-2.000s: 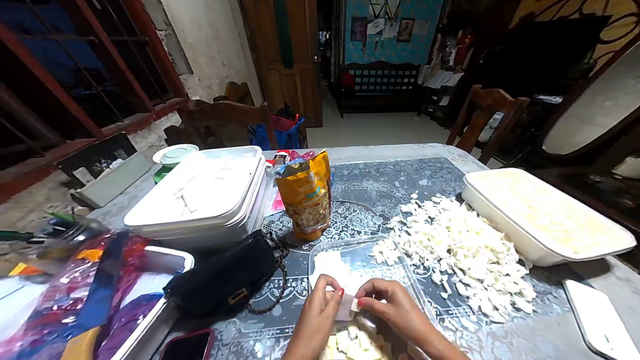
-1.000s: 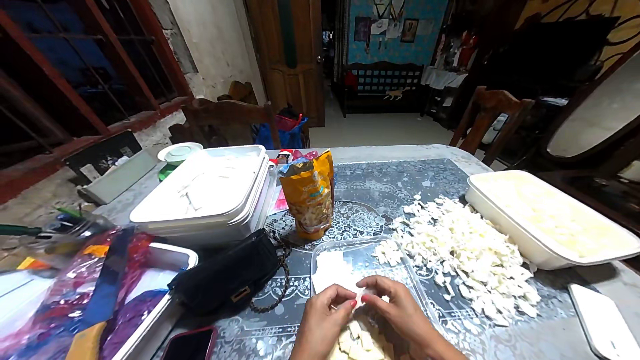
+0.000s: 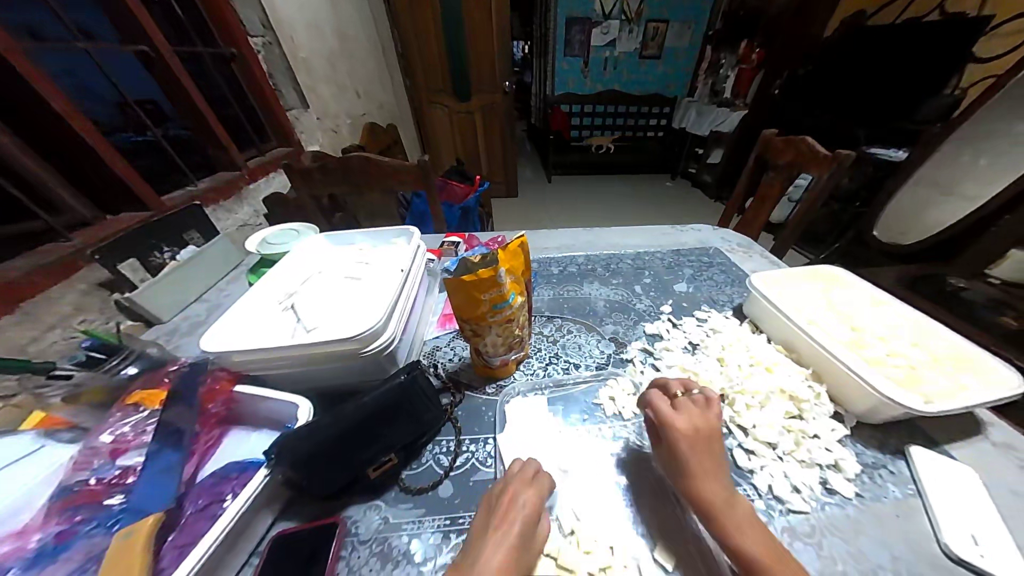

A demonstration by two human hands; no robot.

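My right hand [image 3: 686, 432] is at the left edge of a loose heap of small white pieces [image 3: 768, 400], fingers bent downward; whether it grips a piece is hidden. My left hand [image 3: 516, 508] rests over the left side of a clear plastic tray [image 3: 520, 386], its fingers curled, contents not visible. Cream-coloured flat pieces [image 3: 588, 552] lie in the near part of the tray, and a white sheet or packet [image 3: 528, 424] in its far left part. An upright orange pouch [image 3: 496, 312] stands just behind the tray.
Left are stacked white lidded containers [image 3: 320, 296], a black purse with chain [image 3: 360, 436], a phone [image 3: 300, 550] and a large knife [image 3: 164, 456] on plastic bags. A filled white tub [image 3: 864, 376] and a white phone-like object [image 3: 960, 504] lie right. Wooden chairs stand beyond the table.
My hands were together over the tray, fingertips meeting at a small white thing. They are now apart, the right hand having moved right to the heap and the left hand slightly left.
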